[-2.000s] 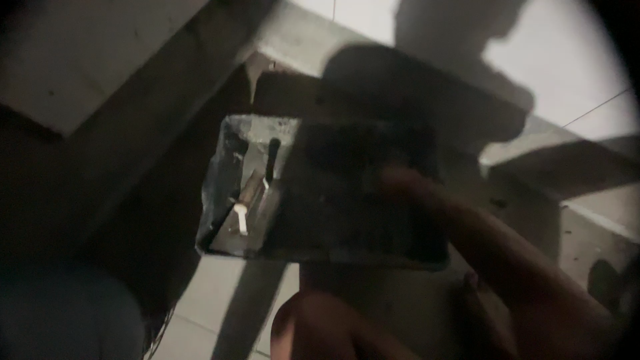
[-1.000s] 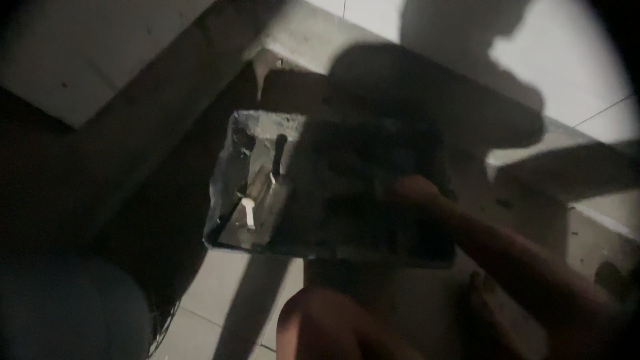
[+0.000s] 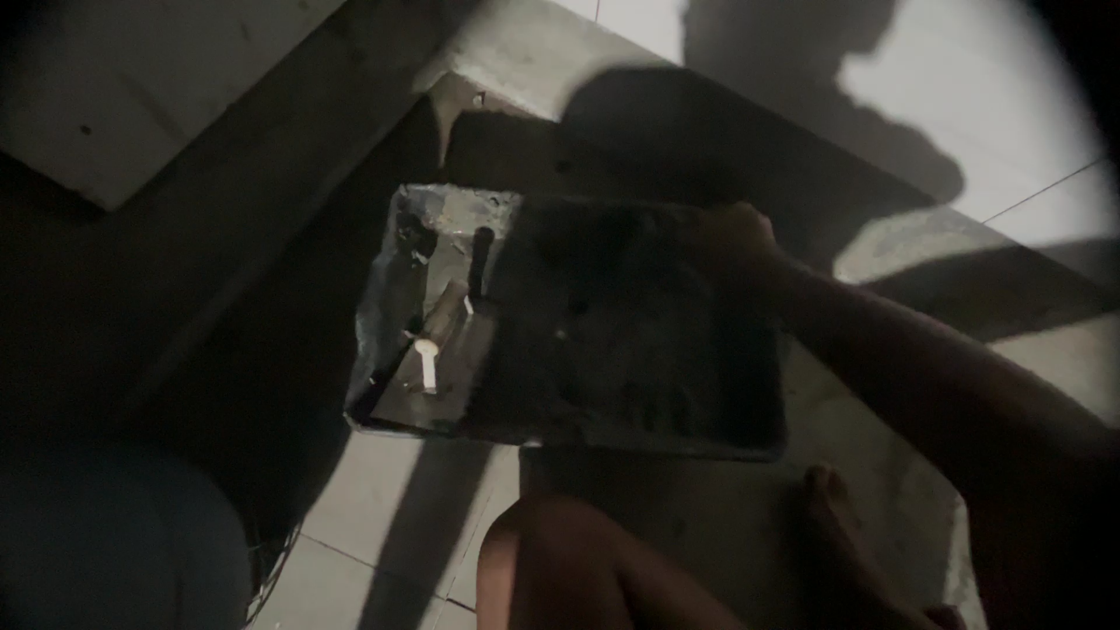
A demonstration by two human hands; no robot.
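Note:
A dark, shallow rectangular tray (image 3: 437, 430) with a rough, worn rim lies at mid-view, mostly in shadow. My right hand (image 3: 739, 232) is at its far right rim, touching or very near it; the fingers are too dark to make out. In the lit left part of the tray lie a small pale piece (image 3: 428, 367) with a rounded head and narrow stem, a brownish elongated piece (image 3: 446, 315) and small bits. My left hand is not in view.
A bare knee (image 3: 560, 560) is close below the tray, and a foot (image 3: 831, 499) shows at lower right. Light floor tiles (image 3: 332, 525) lie beneath. A raised ledge (image 3: 516, 52) runs beyond the tray, crossed by a large shadow. Dark rounded fabric (image 3: 114, 534) fills the lower left.
My right hand has moved from over the tray's right part to its far right rim. The pale piece remains in the left part of the tray.

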